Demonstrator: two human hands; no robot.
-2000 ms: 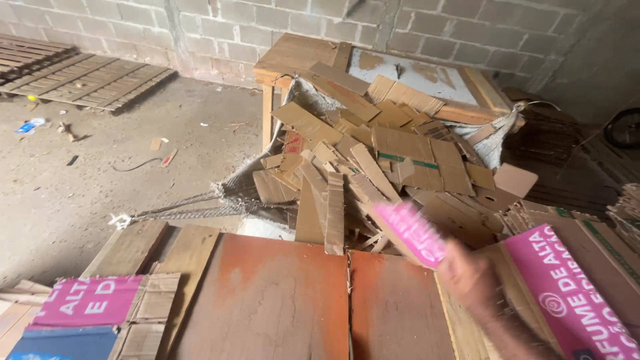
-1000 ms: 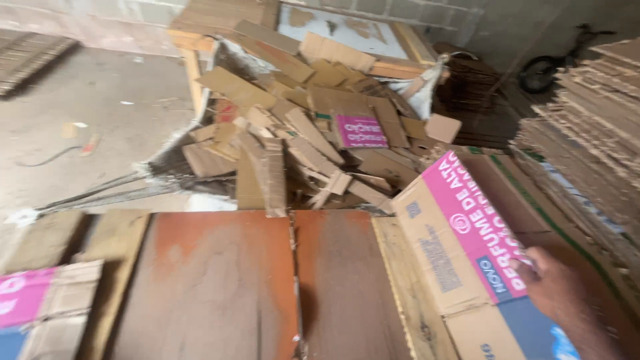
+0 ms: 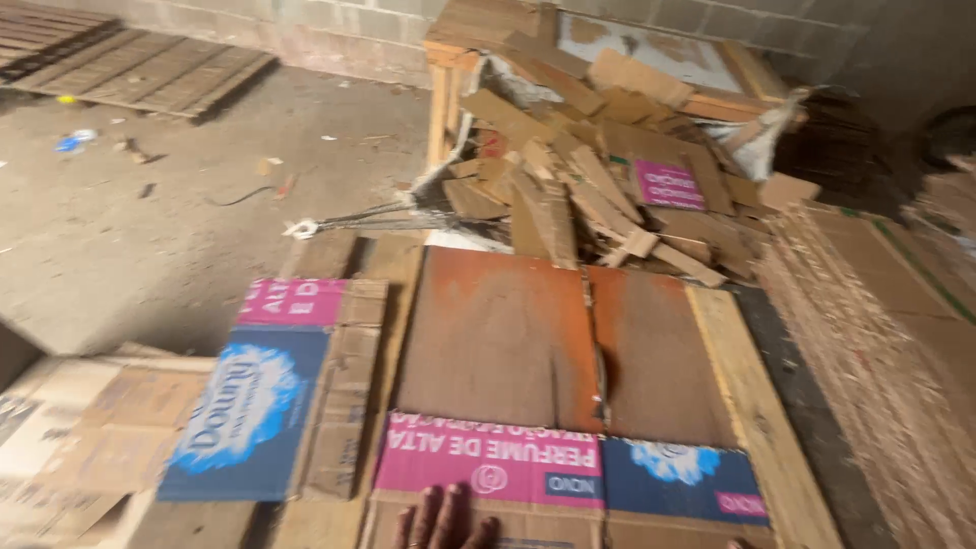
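Note:
A flattened cardboard box [image 3: 488,457] with pink and blue printed panels lies at the near end of the wooden work surface [image 3: 496,335], which has orange paint marks. My left hand [image 3: 444,522] rests on it with fingers spread, at the bottom edge of the view. Of my right hand [image 3: 740,544] only a fingertip shows, at the box's lower right; the rest is out of view. To the left lies another folded cardboard piece [image 3: 255,412] in pink and blue. Beyond the surface, a large white woven sack [image 3: 762,141] holds a heap of cardboard scraps [image 3: 564,191], a pink-printed one among them.
A tall stack of flattened cardboard [image 3: 862,343] stands at the right. Wooden pallets [image 3: 152,69] lie on the concrete floor at the back left. More cardboard [image 3: 99,427] sits at the near left. A wooden table [image 3: 488,23] is by the block wall. A rope [image 3: 358,221] runs from the sack.
The printed box has moved from the right side onto the near end of the work surface. A pink-printed piece, near my right hand two seconds ago, now lies in the heap. My left hand has come into view.

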